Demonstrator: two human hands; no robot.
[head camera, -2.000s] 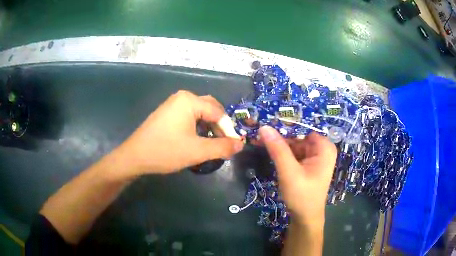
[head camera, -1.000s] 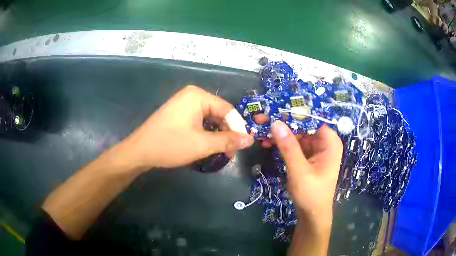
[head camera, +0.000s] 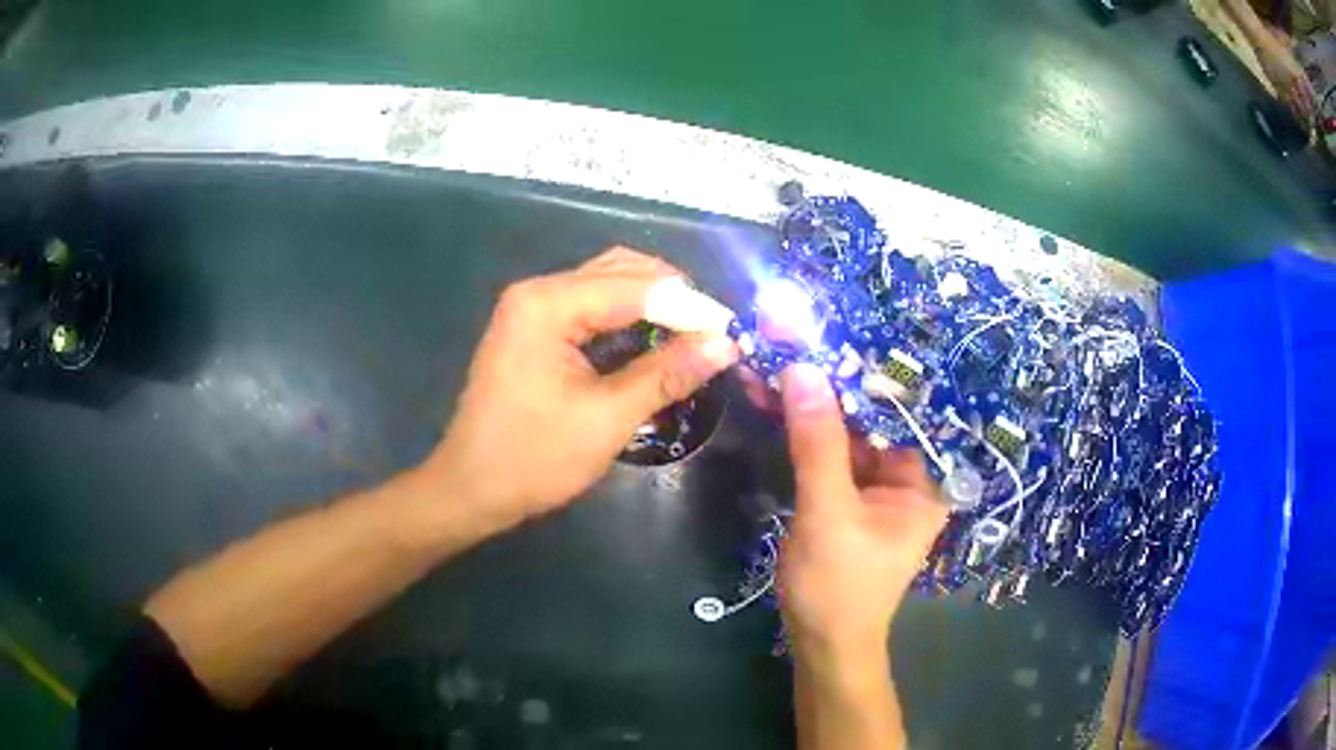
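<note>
My right hand (head camera: 857, 491) holds a strip of joined blue circuit boards (head camera: 865, 388) between thumb and fingers. A bright blue-white light (head camera: 788, 311) glares from the board nearest my left hand. Small displays (head camera: 901, 368) show on the other boards, with white lead wires ending in round discs (head camera: 961, 485). My left hand (head camera: 572, 381), with a white finger cot (head camera: 686, 308), pinches at the left edge of the lit board; what lies between its fingertips is too small to tell. A black housing (head camera: 681, 432) sits on the mat below my left fingertips, partly hidden.
A large pile of circuit boards (head camera: 1128, 454) lies to the right, beside a blue bin (head camera: 1245, 498). A white wire end (head camera: 709, 608) lies on the dark mat. More housings (head camera: 66, 308) are at far left. A white edge (head camera: 484, 139) borders the green conveyor (head camera: 615, 52).
The board near my left fingertips now glares; it was unlit before. The held strip has tilted down to the right. My left fingertips have risen, showing more of the housing.
</note>
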